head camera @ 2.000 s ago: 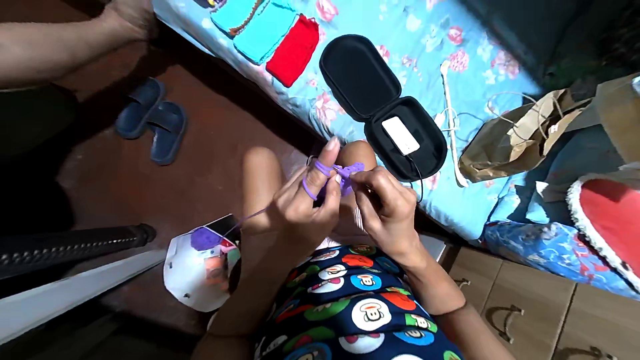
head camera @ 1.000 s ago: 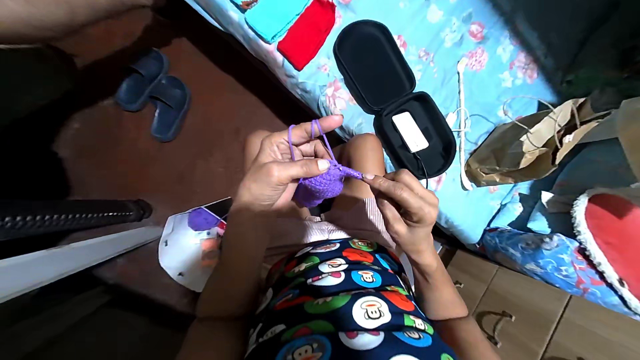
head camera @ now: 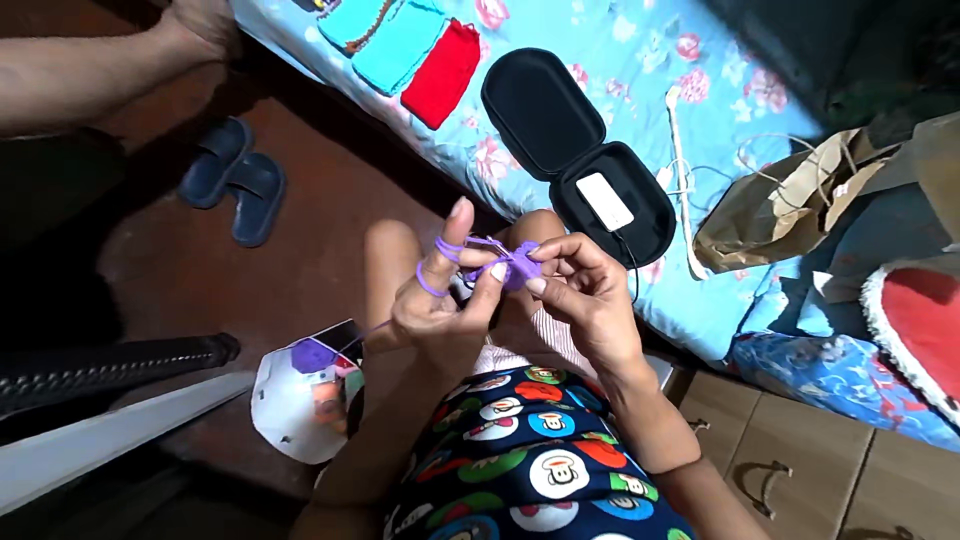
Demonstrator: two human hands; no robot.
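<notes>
My left hand point(head camera: 446, 289) pinches the edge of a small purple crochet piece point(head camera: 519, 271) between thumb and a finger, with purple yarn point(head camera: 442, 251) looped around its raised index finger and another finger. My right hand point(head camera: 581, 289) pinches the other side of the piece with thumb and fingertips. A thin metal crochet hook point(head camera: 495, 244) shows at the top of the work; how it is held is partly hidden. The yarn runs down to a purple ball point(head camera: 313, 355) in a white container point(head camera: 289, 412) at my lower left.
On the flowered bed point(head camera: 502, 161) lie an open black case point(head camera: 544, 112) with a white device point(head camera: 604, 202), red point(head camera: 442, 75) and turquoise knitted pieces point(head camera: 397, 45), and a paper bag point(head camera: 772, 210). Another person's arm point(head camera: 97, 75) reaches in at upper left. Slippers point(head camera: 256, 199) rest on the floor.
My right hand has come in close to my left and now pinches the purple piece; one second ago it was farther right, drawing at its edge. The other person's arm shows more fully again.
</notes>
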